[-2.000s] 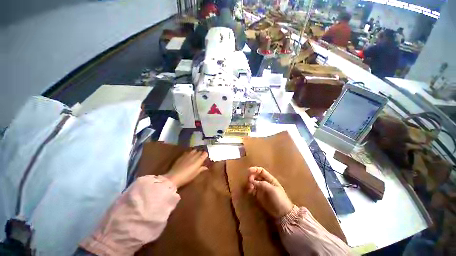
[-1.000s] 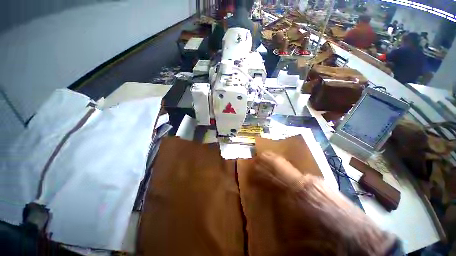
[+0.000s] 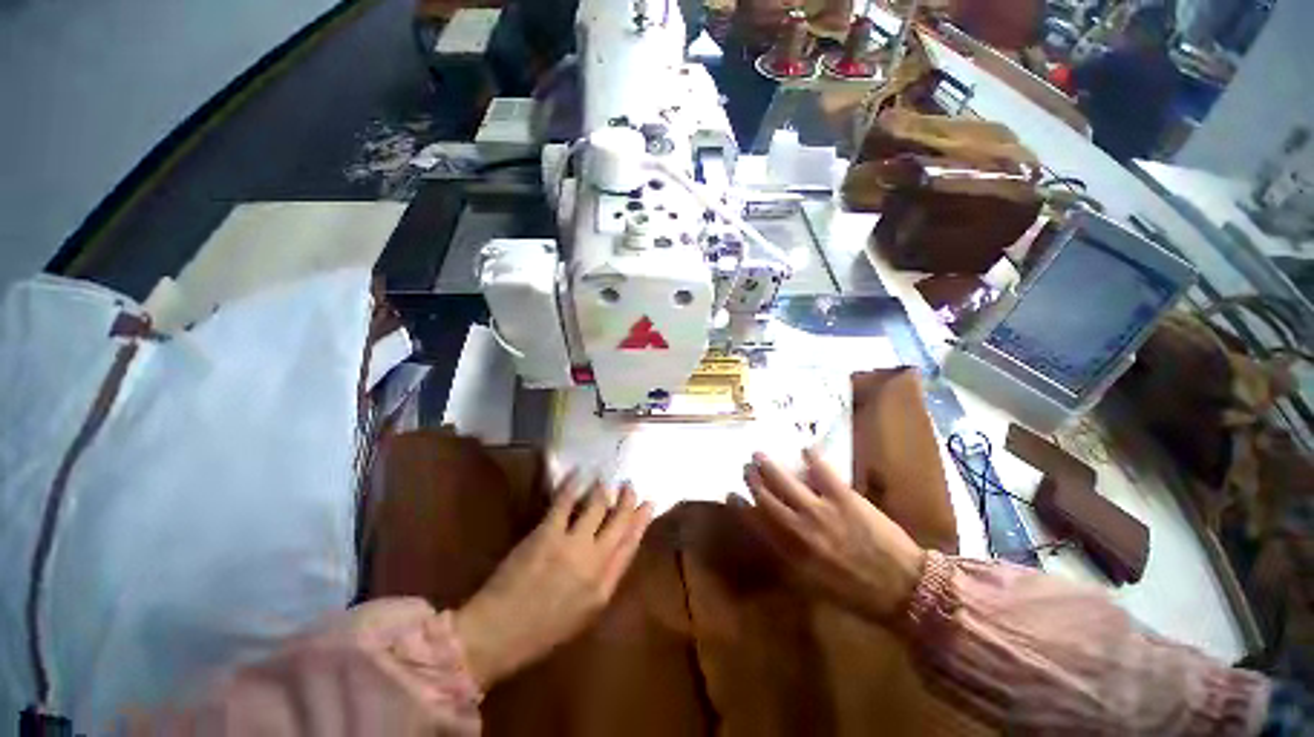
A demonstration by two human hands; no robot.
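Brown garment panels (image 3: 620, 655) lie in front of the white sewing machine head (image 3: 634, 324), with a dark seam or edge line down the middle. A white backing piece (image 3: 656, 458) lies at the panels' far edge, under the machine head. The yellow clamp frame (image 3: 718, 380) shows partly behind the head. My left hand (image 3: 555, 576) lies flat with fingertips at the white piece's near left edge. My right hand (image 3: 836, 536) lies with fingertips at its near right side. Both hands press on cloth or backing; neither visibly grips anything. The needle is hidden.
A control panel (image 3: 1084, 305) stands at the right, with small brown pieces (image 3: 1091, 527) and a dark looped cord (image 3: 983, 482) near it. Pale cloth (image 3: 216, 490) hangs at the left. A brown bundle (image 3: 954, 202) and thread cones (image 3: 850, 51) are behind. A person sits at the upper right.
My left hand has come back into view onto the cloth. The panels' middle has moved towards me and more white backing shows. My right hand now rests at the backing. The view has tilted down.
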